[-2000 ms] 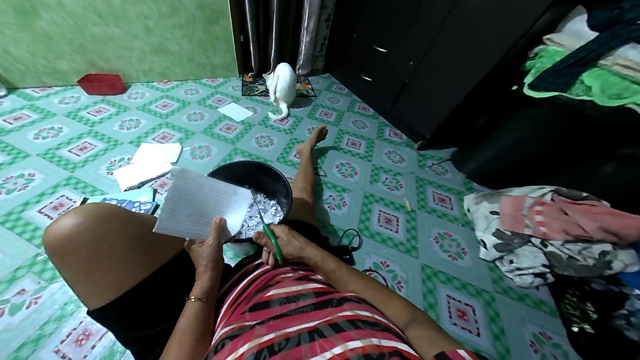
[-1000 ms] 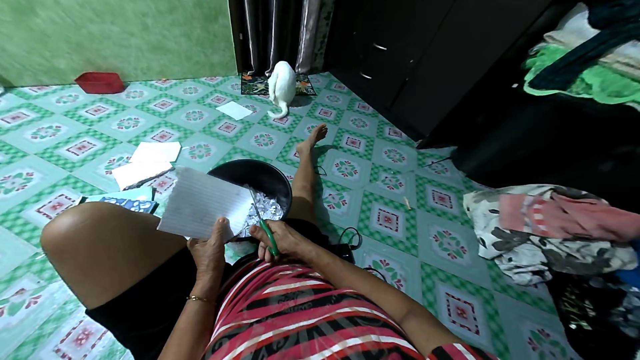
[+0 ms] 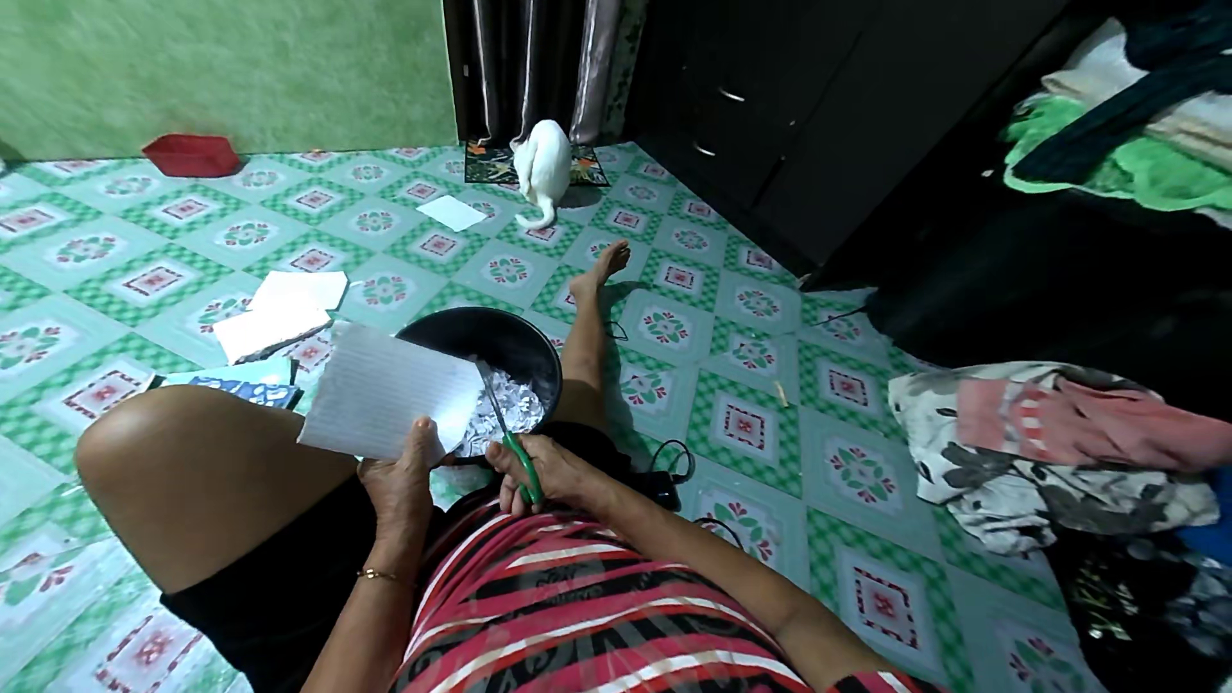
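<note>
My left hand grips the lower edge of a stack of lined paper sheets, thumb on top. My right hand holds scissors with green handles; their blades lie by the right edge of the paper. Whether the blades are apart cannot be told. Below and behind the paper, between my legs, stands a black round basin with a heap of small cut paper pieces in it. The paper covers the basin's left part.
White sheets and blue-patterned booklets lie on the tiled floor beside my bent knee. Farther off are a single sheet, a white cat on a mat, and a red container. Clothes are piled at right, near a dark cabinet.
</note>
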